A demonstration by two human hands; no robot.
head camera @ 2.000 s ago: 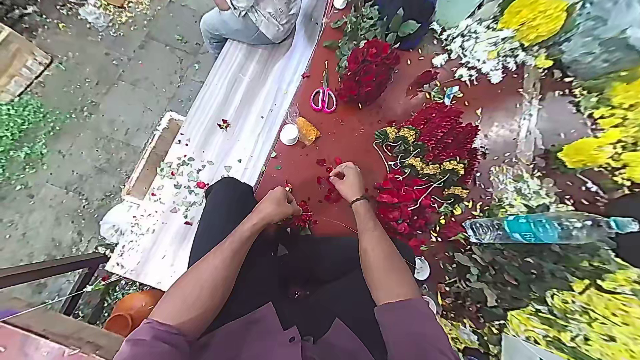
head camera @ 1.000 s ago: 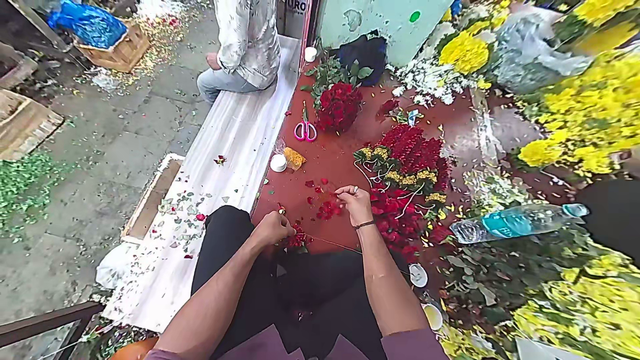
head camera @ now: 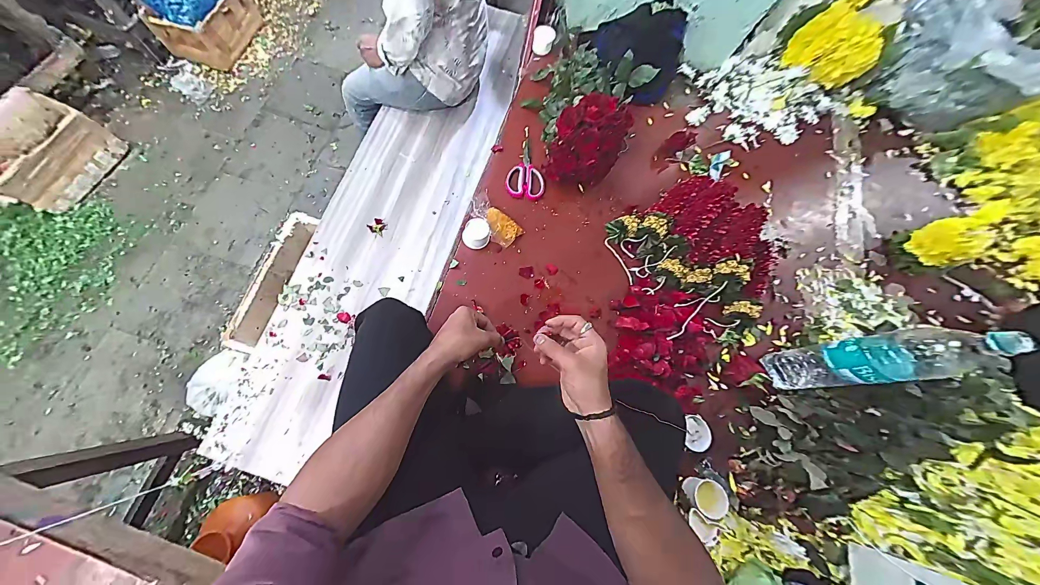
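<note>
Over my lap, my left hand (head camera: 466, 335) has its fingers closed at a small bunch of red petals and green leaves (head camera: 507, 345); a thin thread seems to be there too. My right hand (head camera: 575, 349) is raised beside it, thumb and forefinger close together; whether something small is between them is unclear. Red petals (head camera: 543, 284) lie scattered on the red surface just beyond. To the right are red flower garlands (head camera: 715, 231) with yellow-and-green sections and white strings, and a heap of red petals (head camera: 658, 337). Pink-handled scissors (head camera: 526, 180) lie farther off, beside a bunch of red roses (head camera: 591, 138).
A white lidded container (head camera: 476, 233) stands by an orange packet (head camera: 504, 227). A plastic bottle (head camera: 886, 357) lies at right among leaves and yellow flowers (head camera: 942, 504). Cups (head camera: 708, 497) are near my right knee. A person (head camera: 422, 57) sits on the white bench (head camera: 406, 187).
My right hand has turned from reaching down at the loose petals to a raised position with its fingers curled. My left hand stays near the small bunch.
</note>
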